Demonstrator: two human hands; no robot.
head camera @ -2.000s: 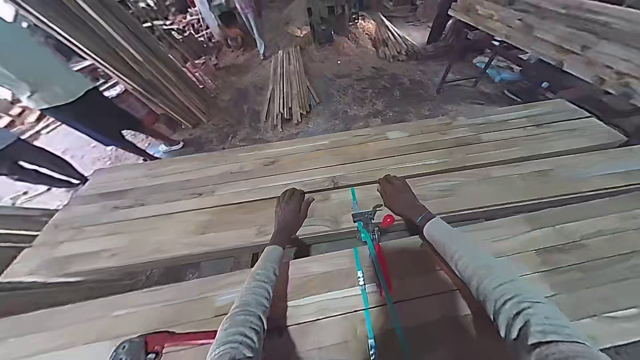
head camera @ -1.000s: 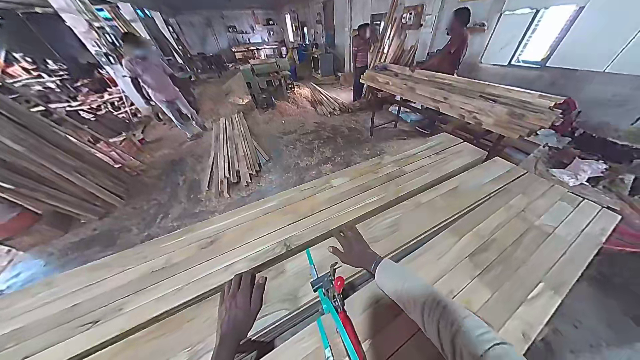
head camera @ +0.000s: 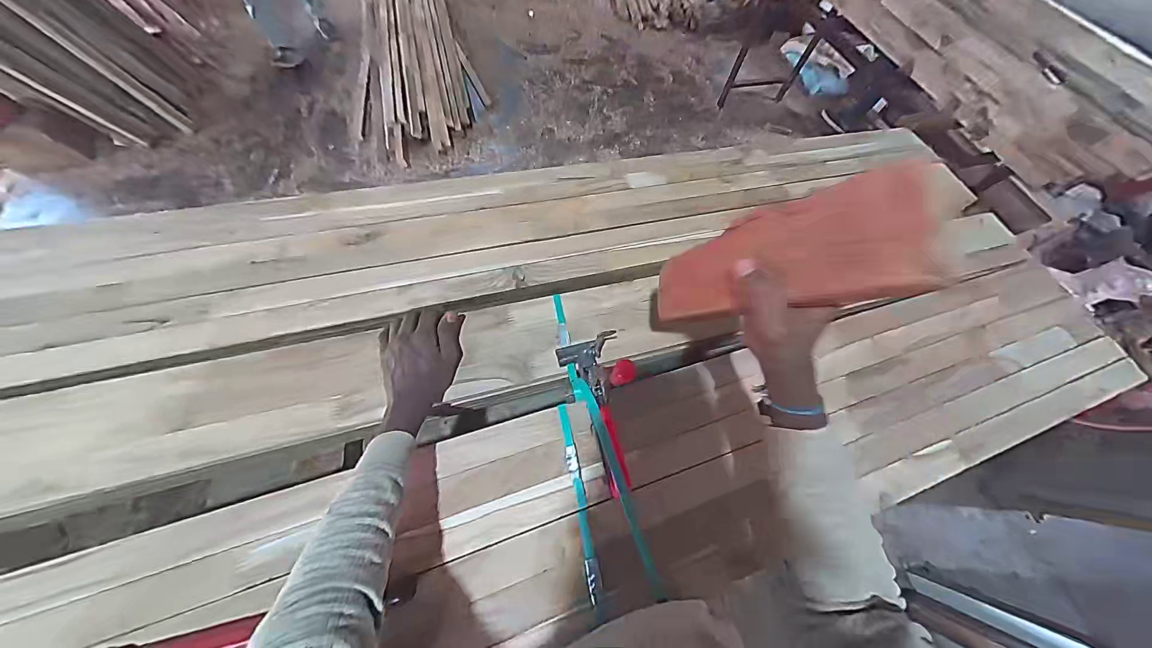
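Note:
My left hand [head camera: 421,360] lies on a wide wooden board [head camera: 342,382] near its far edge, fingers apart, holding nothing. In my right hand [head camera: 778,328] is a reddish-orange wooden block [head camera: 801,247], blurred, above the boards on the right. Between the hands a metal strapping tool [head camera: 585,360] with a red knob and red handle sits at the board's near edge. Green strap [head camera: 578,486] runs from it toward me and over the board. More planks [head camera: 360,279] lie side by side beyond, and another row [head camera: 504,513] is on my side.
Thin wood strips [head camera: 418,81] lie bundled on the floor ahead. Dark stacked lengths [head camera: 90,67] are at the upper left. Another plank stack [head camera: 1017,81] and a metal stand [head camera: 765,76] are at the upper right. A red tool part [head camera: 202,634] shows at the lower left.
My right hand has left the board by the strapping tool and now holds the reddish block farther right. My left hand is still on the boards. The view has tilted down.

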